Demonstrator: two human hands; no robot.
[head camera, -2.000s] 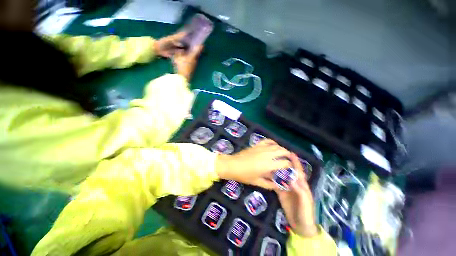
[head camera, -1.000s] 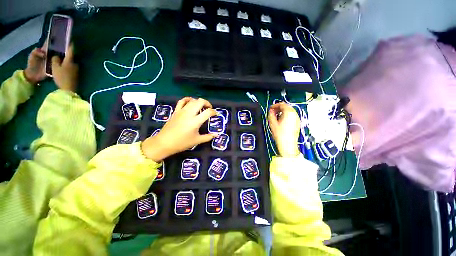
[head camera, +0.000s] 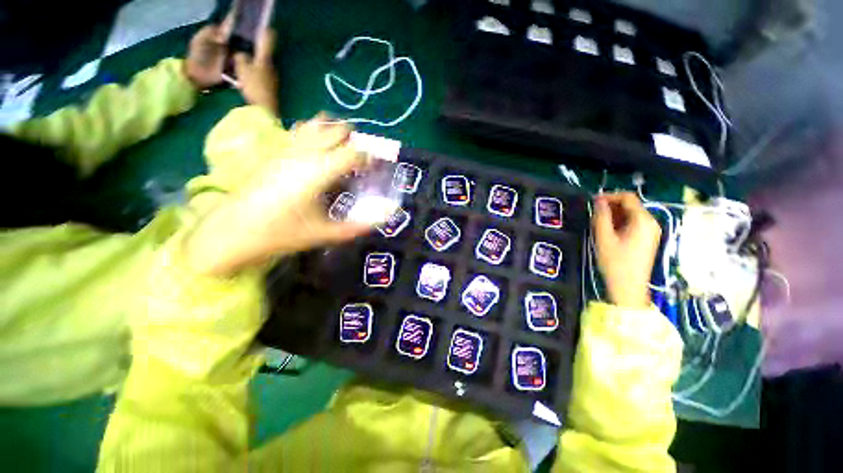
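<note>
The black front foam tray (head camera: 434, 377) lies tilted in view, its pockets holding several lit smartwatches (head camera: 529, 369). My left hand (head camera: 300, 189) is motion-blurred over the tray's upper left part, fingers and thumb apart around a bright glare. A watch in its grasp cannot be made out. The hand hides some left pockets. My right hand (head camera: 627, 238) is beside the tray's right edge with fingers curled, close to thin white cables. Whether it holds anything is unclear.
A rear foam tray (head camera: 545, 115) holds small whitish pieces. A white cable (head camera: 407, 97) lies on the green mat. A cable tangle (head camera: 716, 268) is at the right. At upper left, a neighbour's hands hold a smartphone (head camera: 250, 23). Blurred pink clothing shows at the right edge.
The view has swung, so the trays appear further right and tilted. My left hand has moved from the tray's upper middle to its upper left. My right hand stays beside the tray's right edge.
</note>
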